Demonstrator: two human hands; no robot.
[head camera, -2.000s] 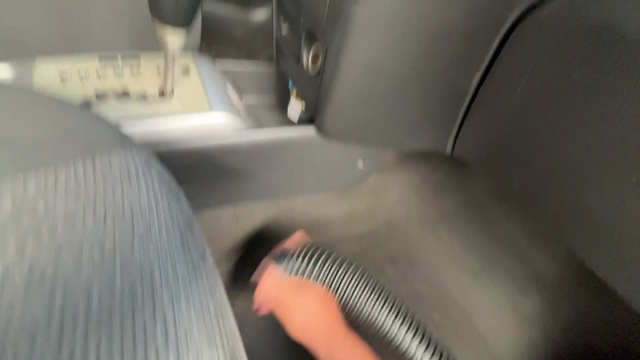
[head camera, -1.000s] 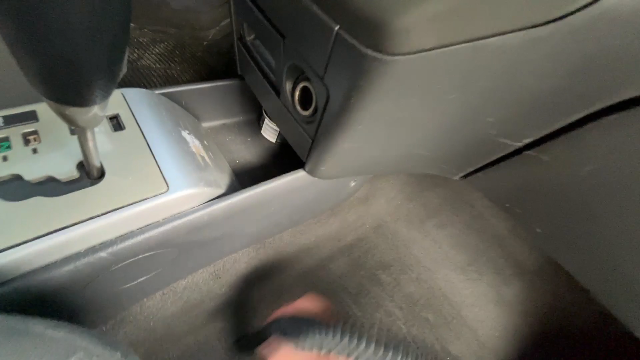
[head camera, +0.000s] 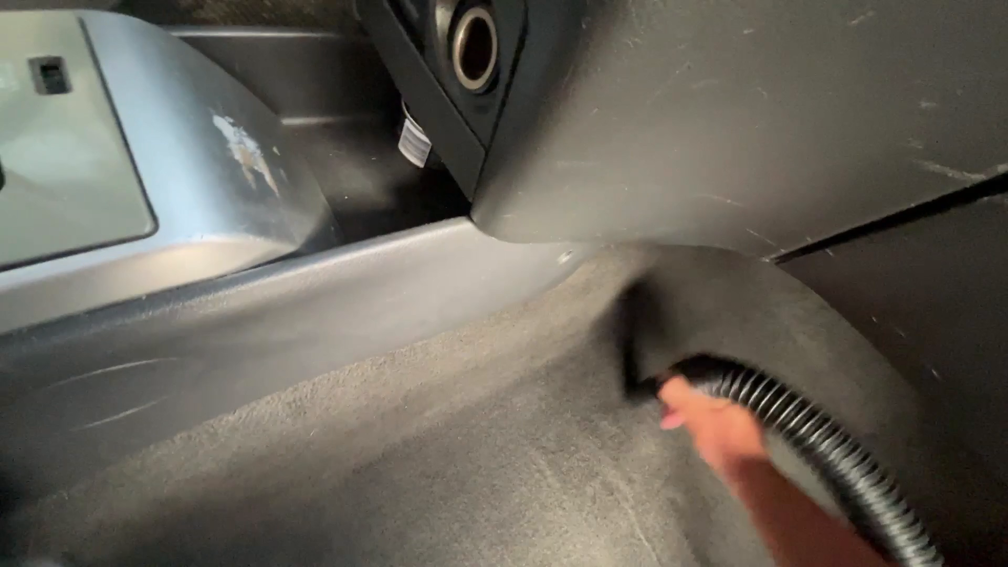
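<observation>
My right hand (head camera: 713, 421) reaches in from the lower right, closed around the end of a black ribbed vacuum hose (head camera: 819, 445). Beyond the fingers, the hose's dark nozzle (head camera: 636, 335) is blurred and lies against the grey car carpet (head camera: 472, 441), near where the carpet rises under the dashboard. From my hand the hose curves down to the bottom right edge. My left hand is out of view.
The centre console's side panel (head camera: 315, 307) borders the carpet on the left. A silver shifter surround (head camera: 205, 157) with a scuffed patch is at upper left. Above are a round socket (head camera: 476, 49), a white tag (head camera: 414, 142) and the scratched lower dash panel (head camera: 709, 134).
My right hand, with the hose in it, has moved forward over the carpet, toward the corner under the dashboard. The view has moved closer to the console.
</observation>
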